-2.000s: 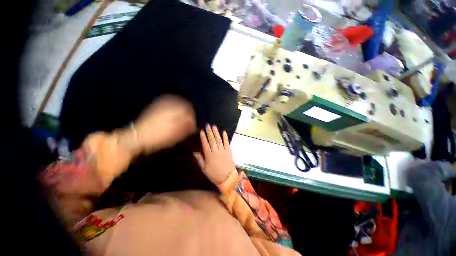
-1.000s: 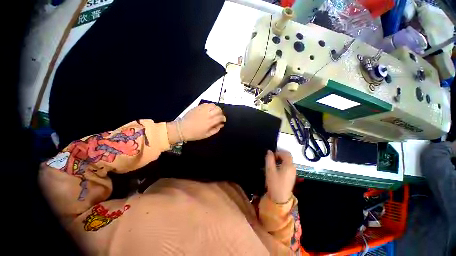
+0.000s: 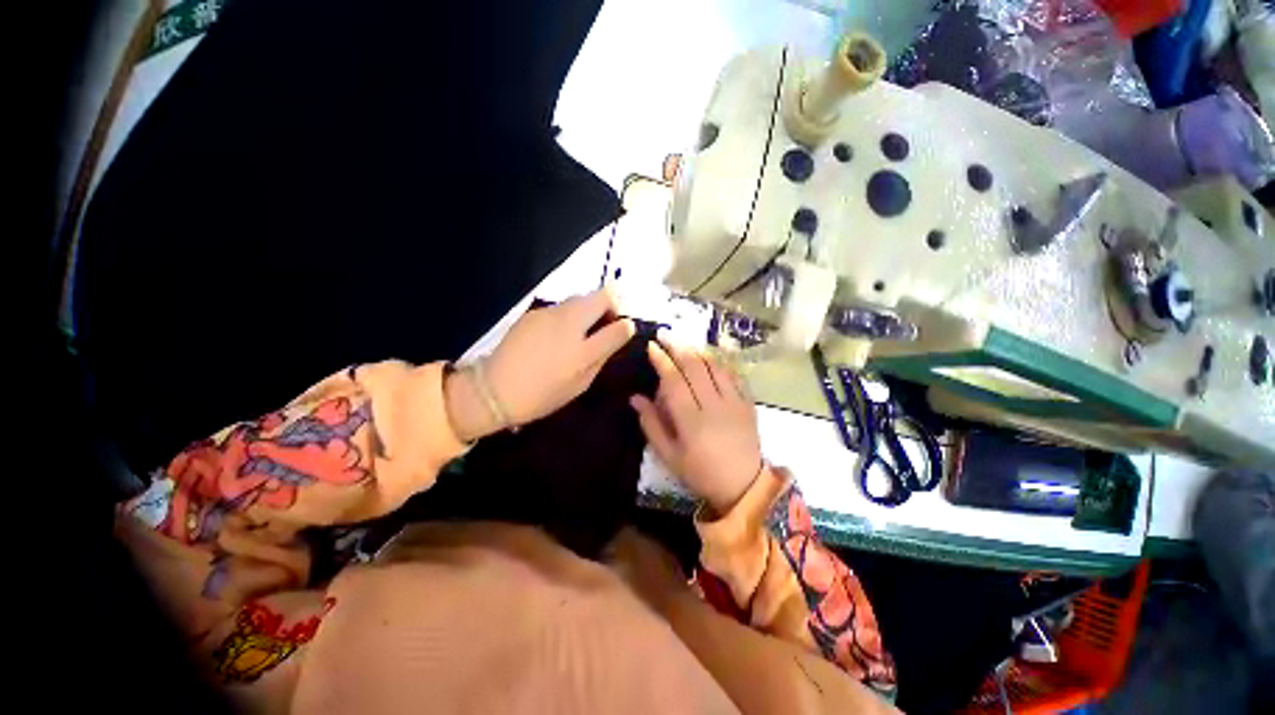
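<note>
The black fabric panel (image 3: 336, 168) covers the table left of the needle. A black piece (image 3: 580, 454) hangs from my hands over the table edge to my lap. Its edge (image 3: 643, 330) lies between my fingertips, just left of the presser foot and needle area (image 3: 734, 328) of the cream sewing machine (image 3: 951, 182). My left hand (image 3: 548, 360) pinches the fabric edge. My right hand (image 3: 702, 419) has its fingertips on the fabric close beside the left ones; its fingers are slightly spread. The needle tip is too small to make out.
Black-handled scissors (image 3: 891, 440) lie right of the needle. A flat dark rectangle (image 3: 1018, 472) and a green-black pad (image 3: 1107, 492) lie near the table's green edge (image 3: 979, 548). An orange-red basket (image 3: 1091, 645) stands below. Clear plastic bags (image 3: 993, 56) are behind the machine. A grey sleeve (image 3: 1242, 531) shows at right.
Both hands have come together at the fabric edge by the needle; my right hand moved up and left from the piece's right corner. The view has moved closer to the machine.
</note>
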